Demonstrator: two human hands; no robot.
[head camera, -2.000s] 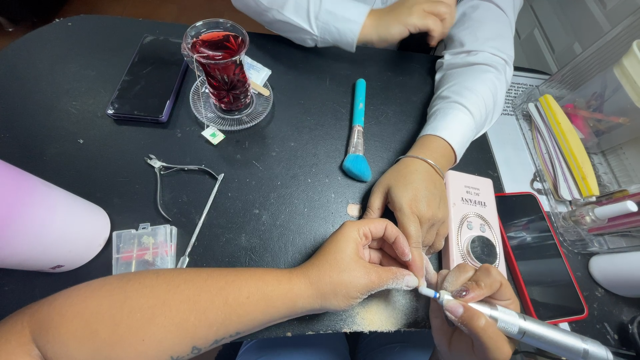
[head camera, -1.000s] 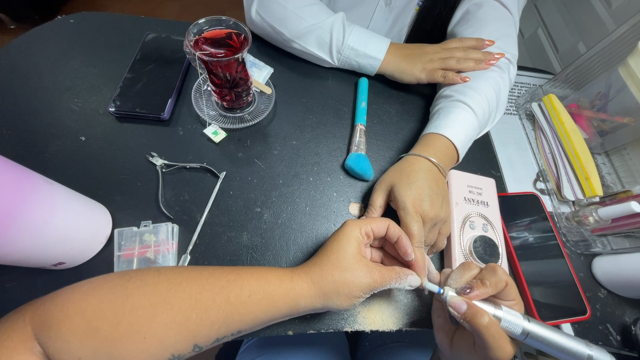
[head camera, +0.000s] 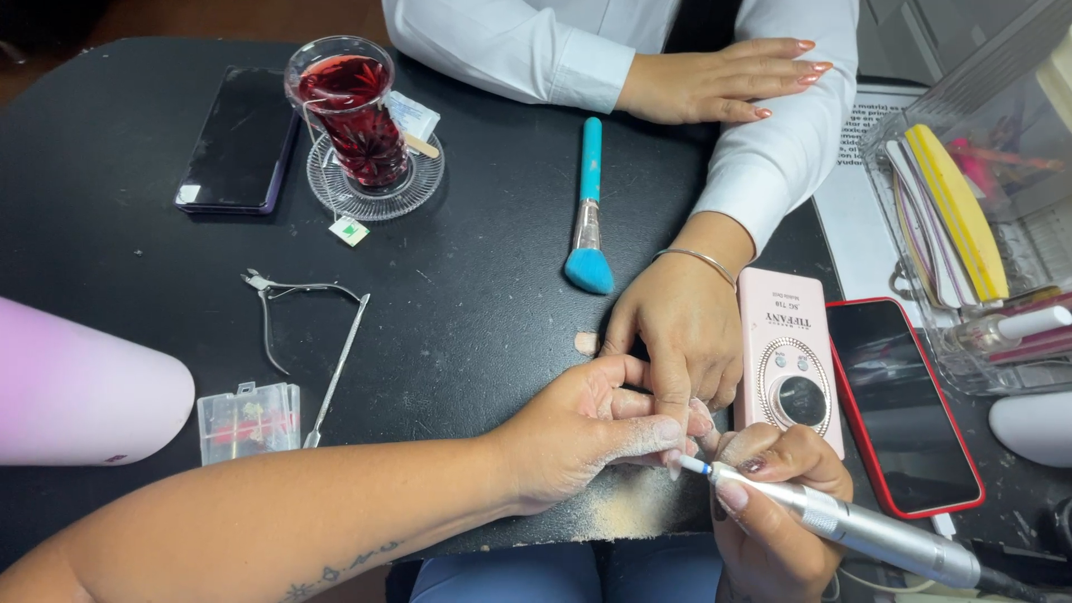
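My left hand (head camera: 586, 423), dusted with pale powder, grips a finger of the client's hand (head camera: 682, 322), which lies on the black table. My right hand (head camera: 779, 502) holds a silver electric nail drill (head camera: 871, 536); its white bit with a blue band meets or nearly meets the nail of that finger. Just beyond my right hand lies a pink drill control box (head camera: 791, 360) with a black dial. Pale dust (head camera: 624, 507) is heaped at the table edge below my left hand. A turquoise-handled brush (head camera: 589, 209) rests farther up the table.
Cuticle nippers (head camera: 276, 310), a metal pusher (head camera: 339, 368) and a clear plastic case (head camera: 249, 423) lie left. A glass of red drink (head camera: 352, 117) on a saucer stands near a dark phone (head camera: 239, 138). A red-cased phone (head camera: 909, 402) and a clear organizer (head camera: 963, 368) are at the right.
The other person's free hand, raised near the sleeve two seconds ago, has come down to rest on the opposite forearm. My hands have kept nearly the same places.
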